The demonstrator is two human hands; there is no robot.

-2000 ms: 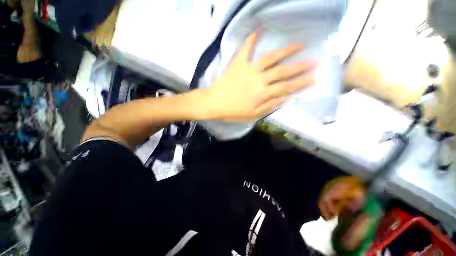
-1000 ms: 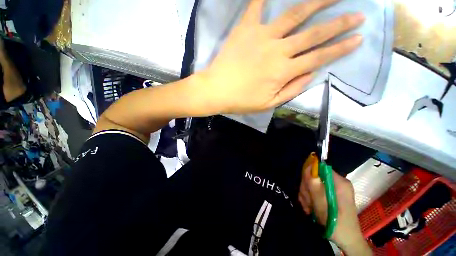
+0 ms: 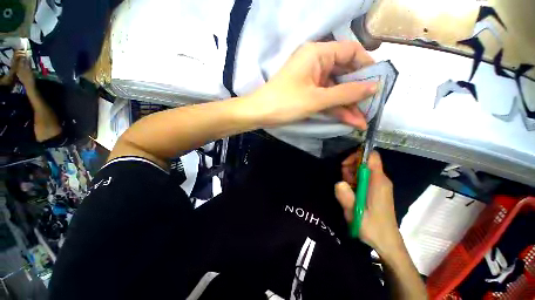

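Note:
My left hand [image 3: 317,88] pinches a corner of the pale grey garment panel [image 3: 281,35] between thumb and fingers. The corner [image 3: 387,70] has a thin dark line and dark edge. My right hand [image 3: 372,205] holds the fabric scissors [image 3: 362,181], green handle loop facing up, at the front edge of the table. The blades point up and lie against the pinched corner. Whether the blades are parted I cannot tell. A dark navy strip [image 3: 236,41] runs along the panel's left side.
Black and grey trimmings [image 3: 457,89] lie on the white table [image 3: 158,58] and the tan machine bed [image 3: 434,23]. A red plastic basket [image 3: 463,266] with dark and white pieces stands lower right. Another person's arm [image 3: 42,111] shows at far left, above a scrap-littered floor.
My left hand has gone from lying flat and spread on the panel to pinching its corner. The panel is bunched up. The scissors have moved slightly up and left to the corner.

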